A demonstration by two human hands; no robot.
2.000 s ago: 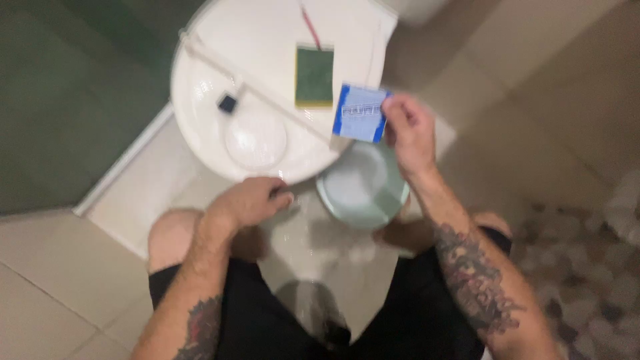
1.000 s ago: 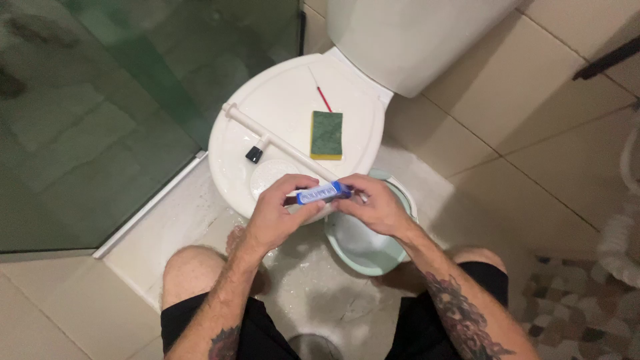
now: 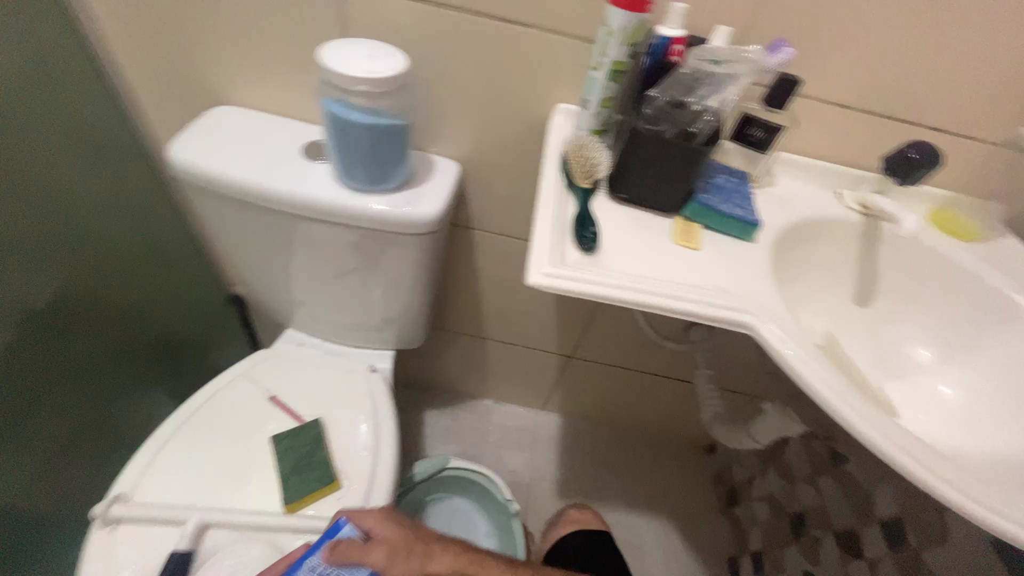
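At the bottom edge of the view, my right hand [image 3: 392, 544] grips a small blue and white packet [image 3: 330, 552]. Only a sliver of my left hand [image 3: 288, 562] shows beside the packet, and its hold cannot be made out. Just above the hands, a green and yellow sponge [image 3: 304, 462] lies on the closed toilet lid [image 3: 200, 432], with a thin red-handled tool [image 3: 286, 409] behind it. A white plastic pipe [image 3: 224, 517] crosses the lid, and a black fitting [image 3: 177, 562] sits below it.
A pale green bucket [image 3: 464, 512] stands right of the toilet. On the tank [image 3: 264, 176] is a jar of blue powder [image 3: 366, 128]. The sink counter [image 3: 640, 280] holds a hairbrush [image 3: 586, 192], a black container [image 3: 660, 164], a blue-green sponge [image 3: 724, 200] and bottles. A glass panel [image 3: 88, 280] borders the left.
The view has swung up and right to the tank and sink. My right hand held the packet out, then both hands were on it over the lid's front edge.
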